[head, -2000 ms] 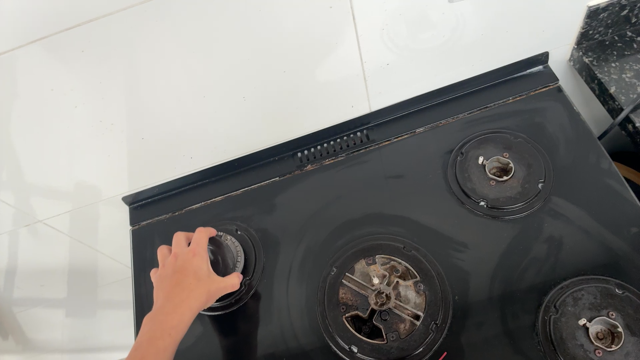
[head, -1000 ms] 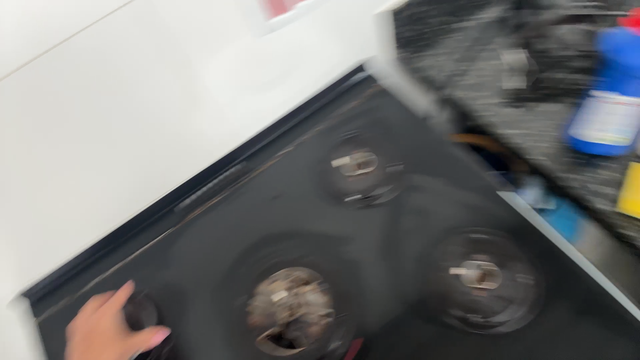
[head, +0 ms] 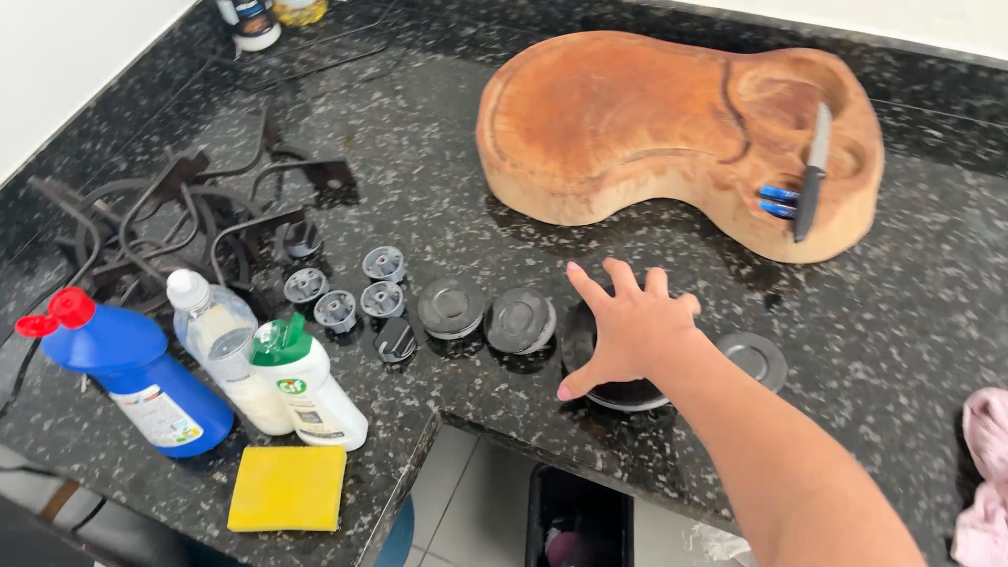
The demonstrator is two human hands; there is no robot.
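Observation:
My right hand (head: 634, 339) comes in from the lower right, fingers spread over a large black burner cap (head: 622, 394) that it partly hides. Whether the fingertips touch it is unclear. Two smaller black burner caps (head: 451, 307) (head: 520, 319) sit to its left, and a flat round cap (head: 752, 358) lies partly behind my forearm. Farther left are several grey metal burner heads (head: 336, 310) and a black stove knob (head: 395, 340). My left hand is out of view.
A thick wooden board (head: 606, 118) holds a knife (head: 813, 173) and two blue batteries (head: 778, 202). Pan supports (head: 189, 205), cleaning bottles (head: 142, 370) and a yellow sponge (head: 287, 488) stand left. A black bin (head: 580, 520) is below the counter edge; pink cloth (head: 988, 472) lies right.
The view has swung from the black stovetop to the granite counter. My left hand, earlier at a burner on the stove's left, has left the view; my right hand now shows.

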